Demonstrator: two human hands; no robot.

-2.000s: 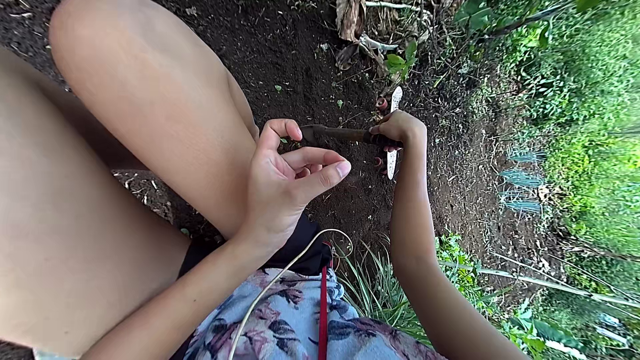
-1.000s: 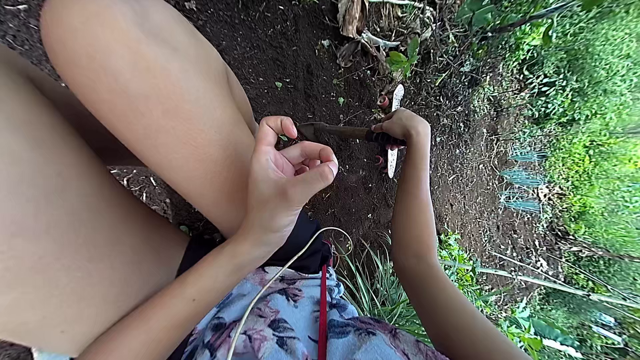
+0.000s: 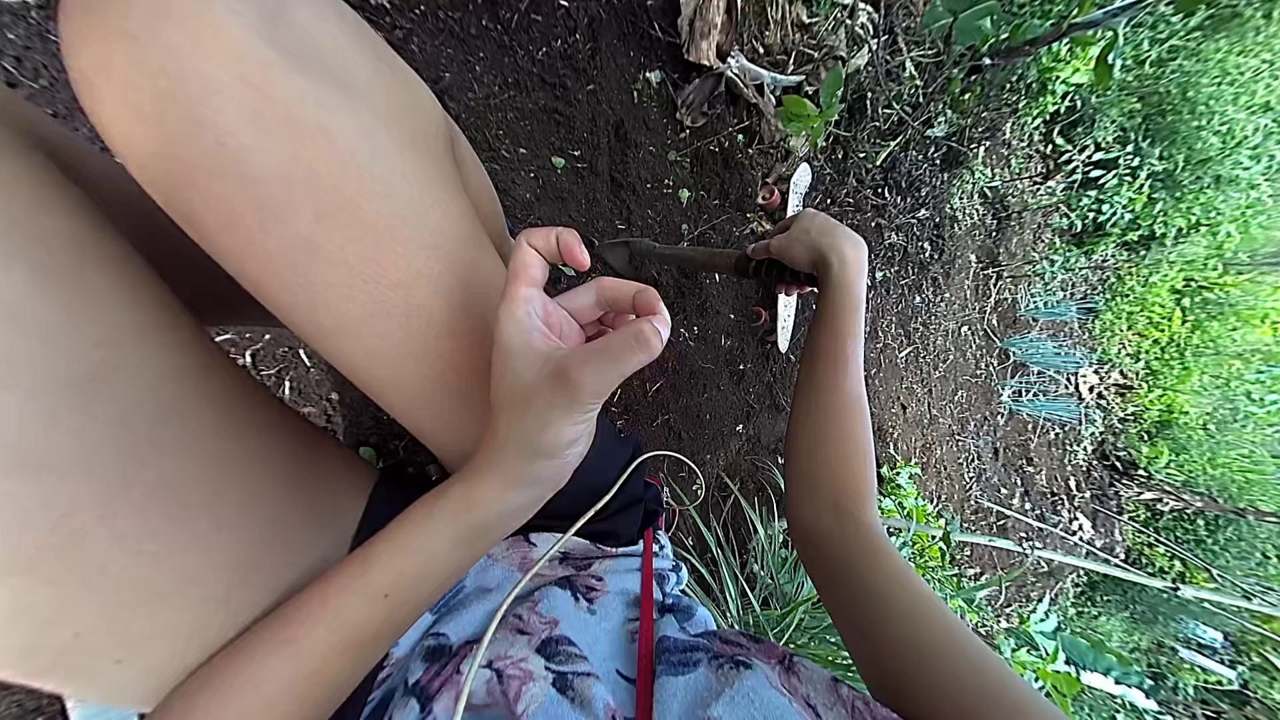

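Observation:
My left hand (image 3: 585,330) is raised beside my bent knee, its index finger loosely hooked and its thumb tip against another curled finger; nothing shows in it. My right hand (image 3: 808,250), farther right, grips the dark end of a wooden-handled hand tool (image 3: 700,259). The tool's narrow grey blade (image 3: 622,256) points toward my left hand, low at the dark soil; its tip is partly hidden by my left fingers. Behind my right hand lies a white speckled flat bar (image 3: 787,320), with reddish round pieces (image 3: 768,196) beside it. What these belong to is unclear.
My bare legs (image 3: 290,200) fill the left side. A pale cord (image 3: 520,590) loops over my floral top. Dry husks (image 3: 705,35) and a green sprout (image 3: 812,112) are at the top. Grass clumps (image 3: 740,560) grow near my right forearm, with bluish-green plants (image 3: 1045,350) beyond.
The thumb and fingers of my left hand have curled in slightly. My right hand keeps its hold on the tool, with little visible movement.

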